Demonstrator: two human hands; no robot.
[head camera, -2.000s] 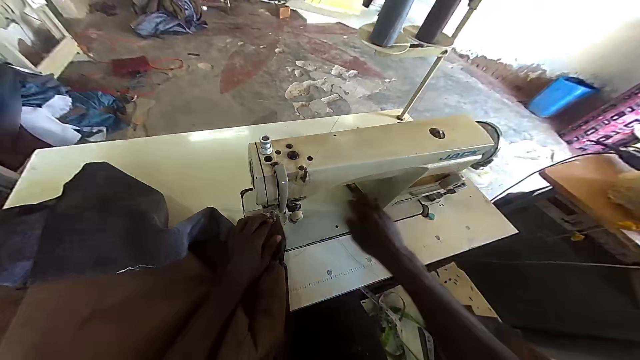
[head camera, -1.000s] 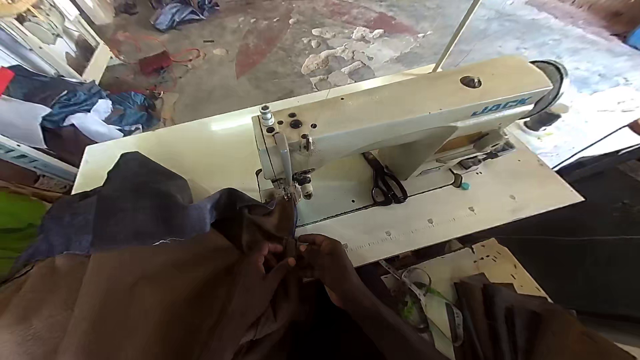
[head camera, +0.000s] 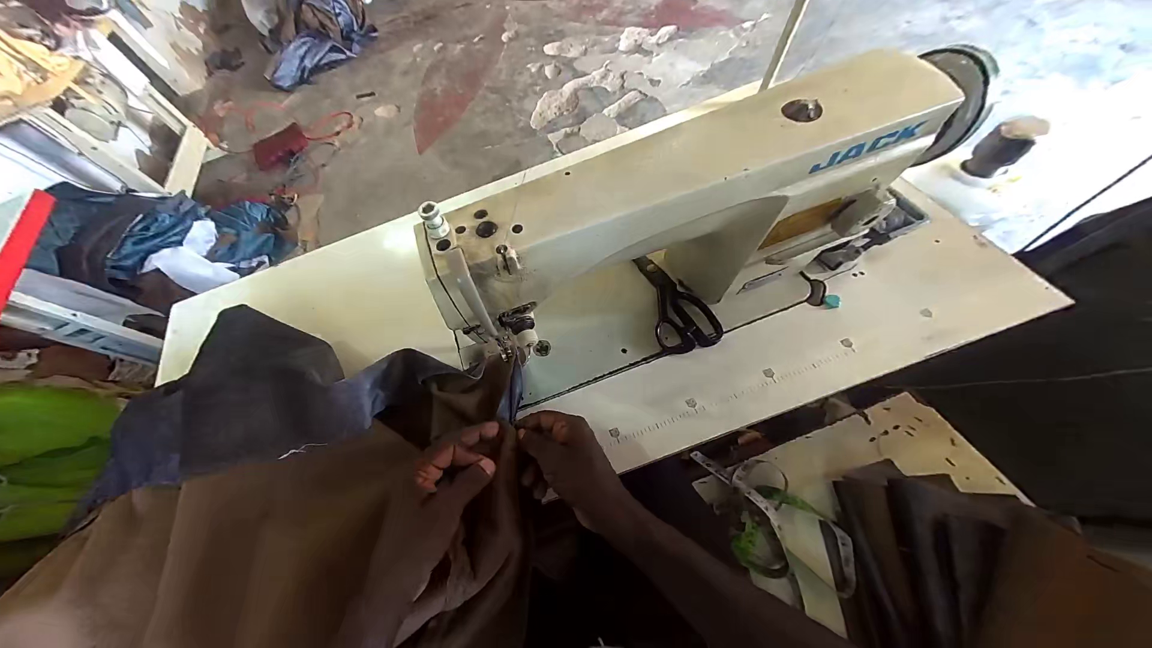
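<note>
Brown and dark blue fabric (head camera: 270, 531) hangs over the near left of the sewing table and runs under the needle area of a Jack sewing machine (head camera: 648, 189). My left hand (head camera: 454, 477) pinches the fabric's edge just below the presser foot, thumb and fingers together. Close beside it on the right, my right hand (head camera: 567, 454) grips the same folded edge between thumb and fingers. Black-handled scissors (head camera: 686, 319) lie on the machine bed under the arm, with the blades partly hidden behind it.
Below the table on the right, a tape measure (head camera: 837, 549) and folded dark fabric pieces (head camera: 945, 558) lie on a board. A thread cone (head camera: 1003, 148) stands behind the handwheel. Cloth heaps (head camera: 216, 243) are at the left, and a red item (head camera: 281, 146) lies on the floor.
My right hand has moved from under the machine's arm to the fabric edge beside my left hand. The left hand has come down from near the needle. The scissors now show on the bed.
</note>
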